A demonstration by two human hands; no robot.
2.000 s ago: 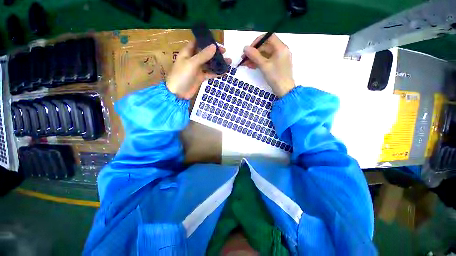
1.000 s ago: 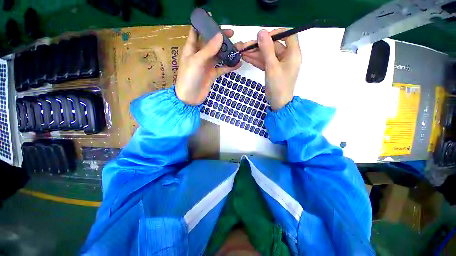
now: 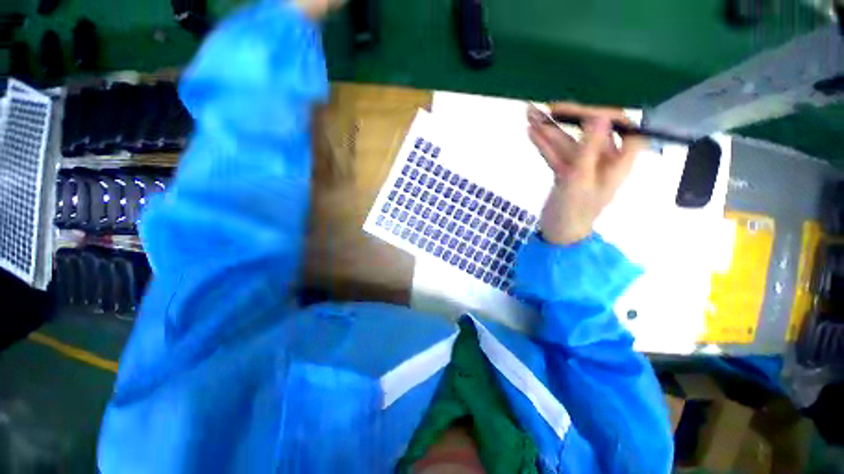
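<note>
My left hand (image 3: 319,7) is reached out over the green belt and cut off by the top edge; only a blurred bit shows, and what it holds cannot be seen. My right hand (image 3: 581,176) is over the white paper, holding a dark pen-shaped tool (image 3: 648,132) between its fingers, the tool pointing right. The label sheet (image 3: 453,218) with rows of small dark stickers lies tilted on the white paper and cardboard, left of my right hand.
Blister trays of black housings (image 3: 111,199) are at left, beside a sheet with a grid (image 3: 25,180). A single black housing (image 3: 699,173) lies at right. A pale metal bracket (image 3: 754,83) slants over the belt (image 3: 574,56). Black housings lie on the belt. Yellow labels (image 3: 740,278) are at right.
My left hand has moved from over the label sheet up and left with the housing out of sight. My right hand has moved right and down, away from the housing, keeping the tool.
</note>
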